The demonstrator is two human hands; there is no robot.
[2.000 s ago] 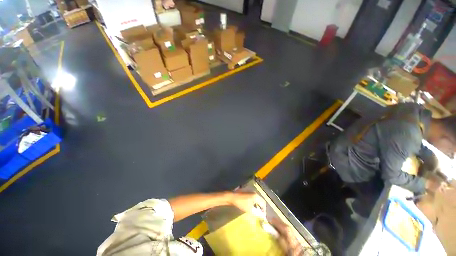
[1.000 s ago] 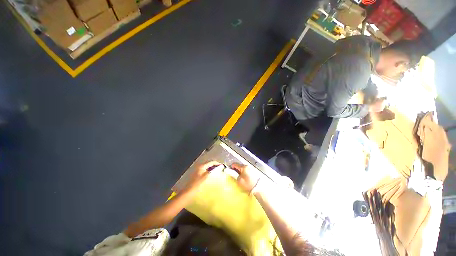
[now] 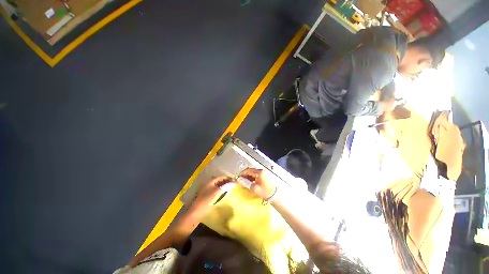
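Note:
A floppy yellow piece (image 3: 241,214) hangs from my fingers over the near edge of the grey board (image 3: 206,174) and across my lap. My left hand (image 3: 217,187) pinches its upper edge from the left. My right hand (image 3: 258,183) pinches the same edge just beside it, with the fingertips of both hands close together. White covers show at the fingertips. A small dark spot or slit lies on the yellow piece by my left hand; I cannot tell what it is.
A seated person (image 3: 348,75) in grey leans over the long white bench (image 3: 354,176) at right. Brown panels (image 3: 429,214) and a black round spool (image 3: 373,208) lie on it. A pale bar runs along the board's far edge. A carton stack (image 3: 53,16) stands far left.
The view has swung down and right over the last two seconds. My hands have come together at the piece's upper edge. Since one second ago they have moved only slightly.

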